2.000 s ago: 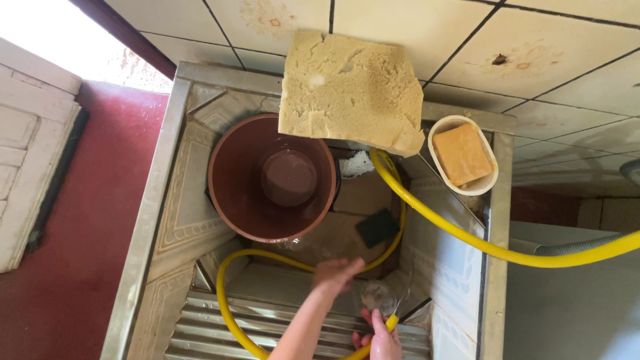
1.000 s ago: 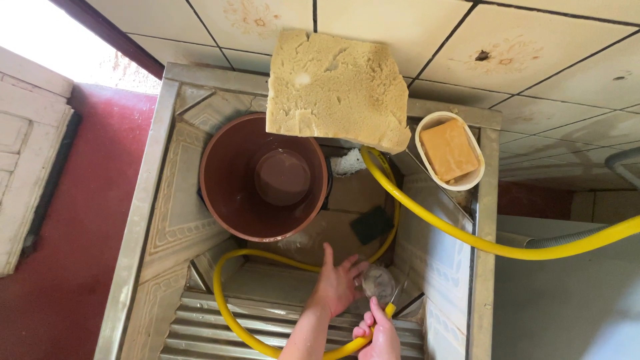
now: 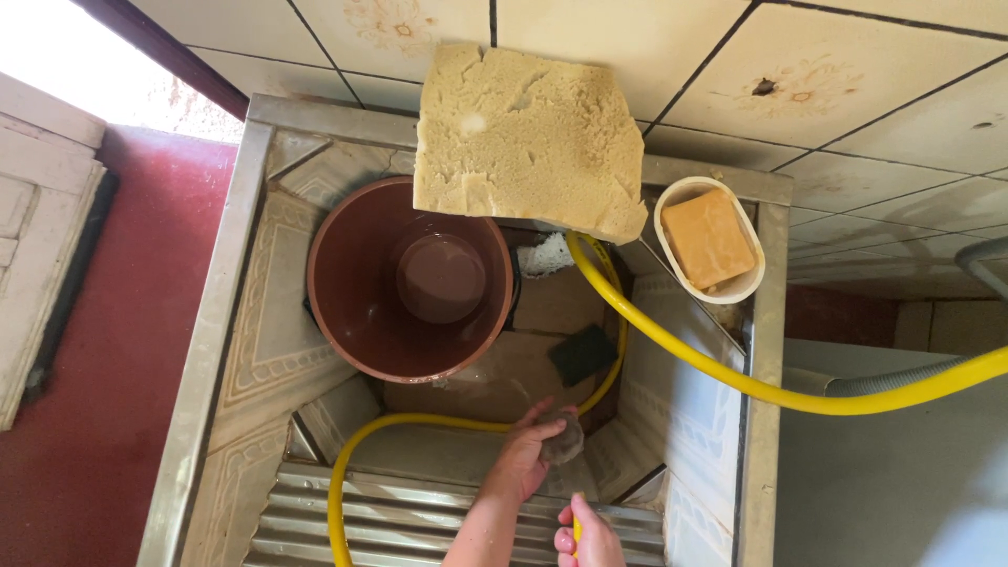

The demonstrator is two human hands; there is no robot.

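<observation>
In the basin of a tiled sink, my left hand grips a grey, wet-looking scouring pad, its exact kind unclear. My right hand, at the bottom edge above the ribbed metal washboard, is closed around the end of a yellow hose. The hose loops through the basin and out over the right rim. Beyond my left hand a dark green scouring pad lies on the basin floor. No water jet can be made out.
A brown plastic bucket with a little liquid stands in the basin's back left. A large yellow foam sponge overhangs the back rim. An oval white dish with an orange soap bar sits at the right corner. White mesh lies beside the bucket.
My left hand, spread beside the grey pad one second ago, is now closed on it. My right hand has moved down, away from the pad, with the hose end still in it.
</observation>
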